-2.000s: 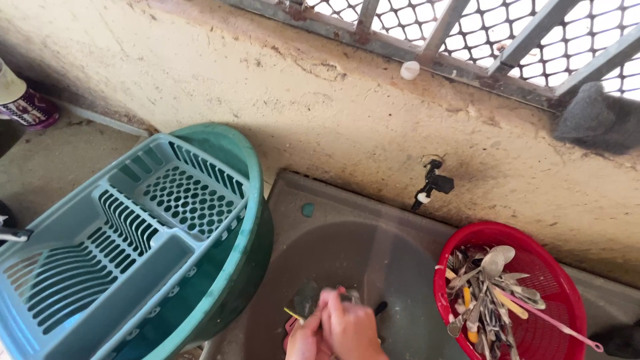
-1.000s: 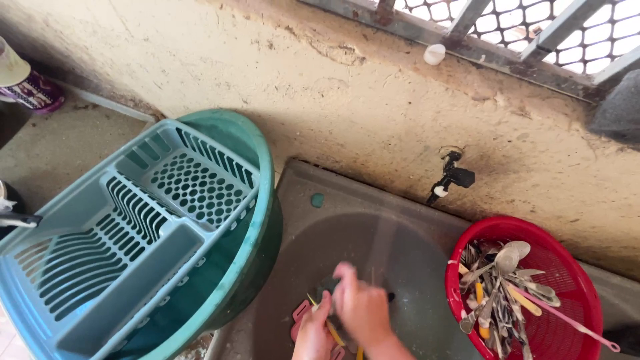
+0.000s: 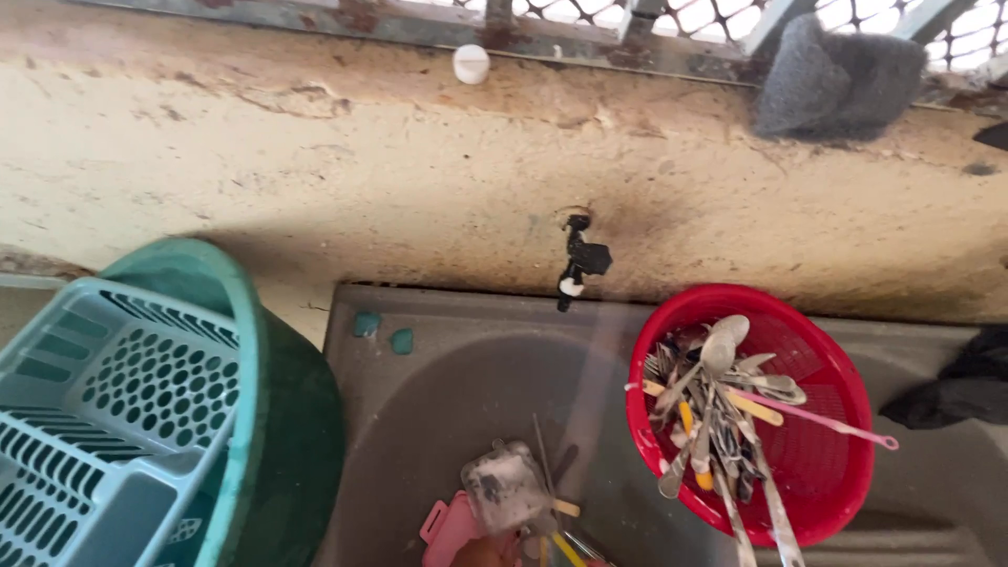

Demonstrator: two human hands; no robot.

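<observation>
Part of what looks like my left hand (image 3: pixel 482 553) shows at the bottom edge, over a pink plastic piece (image 3: pixel 450 529) and just below a clear, sudsy plastic container (image 3: pixel 508 487) in the grey sink basin. Its fingers are mostly cut off by the frame. A sliver at the bottom edge, right of the yellow handle (image 3: pixel 568 550), may be my right hand (image 3: pixel 600 563); its grip is hidden. A thin metal utensil and a wooden-coloured handle (image 3: pixel 565 508) lie beside the container. To the right, a red plastic colander (image 3: pixel 835 488) holds many spoons, forks and other cutlery (image 3: pixel 717 394).
At left, a blue dish rack (image 3: pixel 142 504) rests on a large green tub (image 3: pixel 295 441). A black tap (image 3: pixel 583 256) juts from the wall. Two small green pieces (image 3: pixel 402 341) lie on the sink ledge. Grey scouring wool (image 3: pixel 839 83) sits by the window grille; black cloth-like material (image 3: pixel 953 386) lies far right.
Both hands, plainly visible over the basin before, are now nearly out of frame. A second small green piece shows on the ledge, where one showed earlier. The view has shifted noticeably.
</observation>
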